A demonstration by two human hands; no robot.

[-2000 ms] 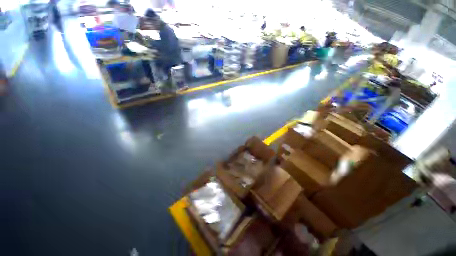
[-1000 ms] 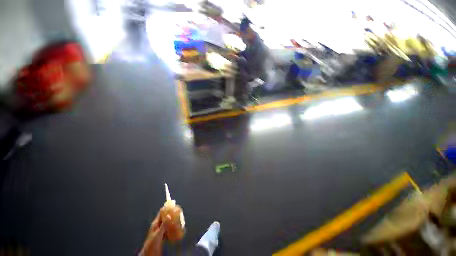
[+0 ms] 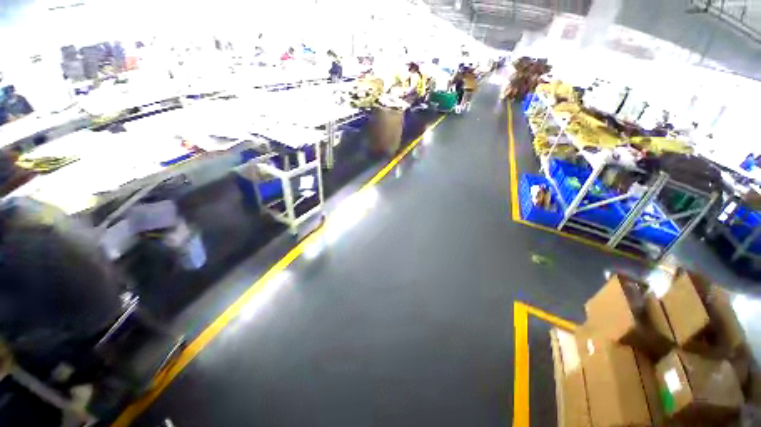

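Note:
Neither of my hands shows in the head view, and no bottle is in sight. Nearest in front of me is the grey floor aisle [image 3: 400, 275] between yellow lines. Brown cardboard boxes [image 3: 613, 308] stand stacked at the lower right, inside a yellow floor line [image 3: 521, 359]. A blurred person in dark clothes [image 3: 50, 275] is at the left edge, beside the long white workbench [image 3: 225, 117].
A white-framed cart [image 3: 290, 196] stands left of the aisle. Right of it, a metal rack [image 3: 597, 196] holds blue crates [image 3: 538, 200] with yellowish pieces above. A green bin [image 3: 442, 101] and people are farther up the aisle.
The view has swung to face along the aisle. The hand with the small white-nozzled bottle, seen one second ago, is out of the picture. The boxes are back at the lower right.

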